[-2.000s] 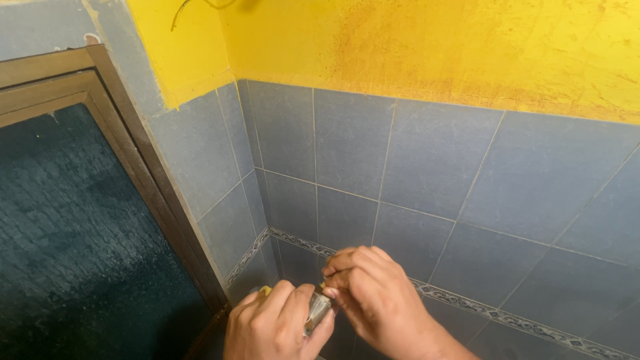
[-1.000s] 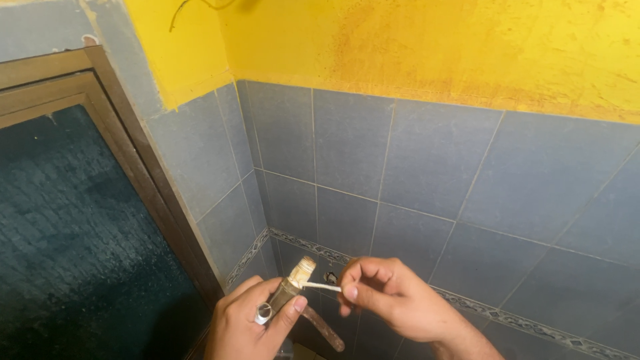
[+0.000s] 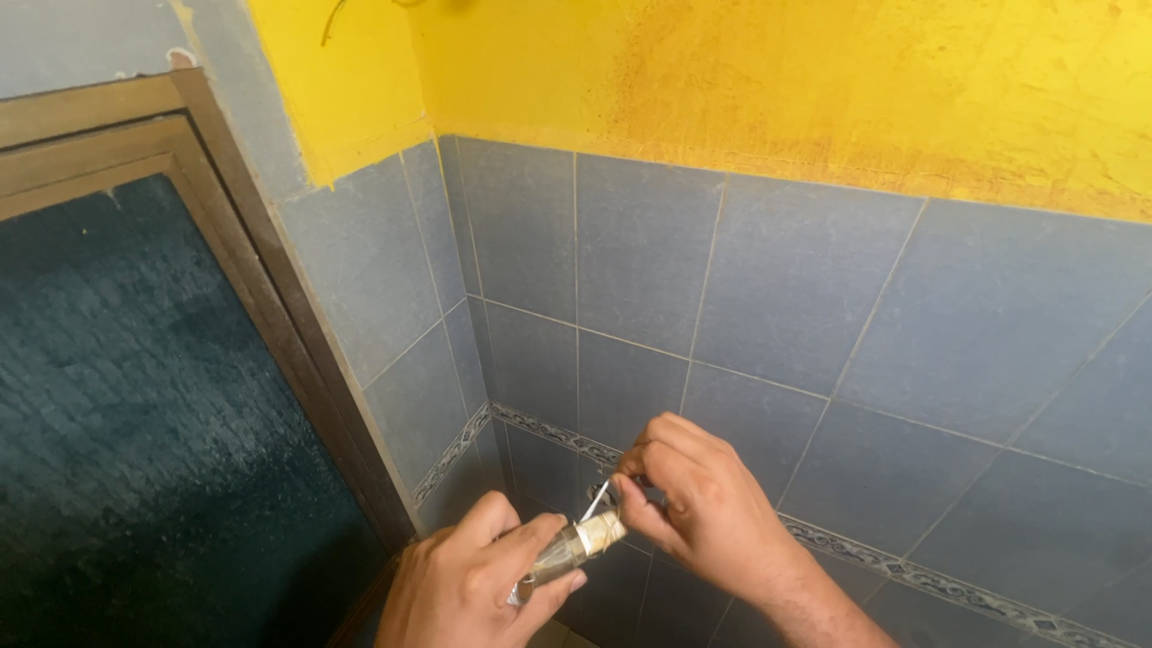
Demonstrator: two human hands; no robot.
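At the bottom middle my left hand (image 3: 486, 576) grips a metal faucet (image 3: 556, 555), whose threaded end points up and to the right. Old whitish tape (image 3: 598, 533) is wrapped around those threads. My right hand (image 3: 697, 504), just right of that end, pinches a thin white strip of tape (image 3: 598, 499) between thumb and forefinger. The strip runs down to the threads. My left fingers and palm hide much of the faucet body.
Blue-grey wall tiles (image 3: 792, 288) with a patterned border band (image 3: 846, 546) form a corner ahead. Yellow painted wall (image 3: 765, 81) rises above them. A brown-framed door (image 3: 234, 225) with a dark panel stands at the left. A wall fitting (image 3: 601, 492) shows partly behind my hands.
Since a second ago the faucet has tilted, its threaded end swinging down to the right. My right hand has moved closer above that end, and less of the strip shows.
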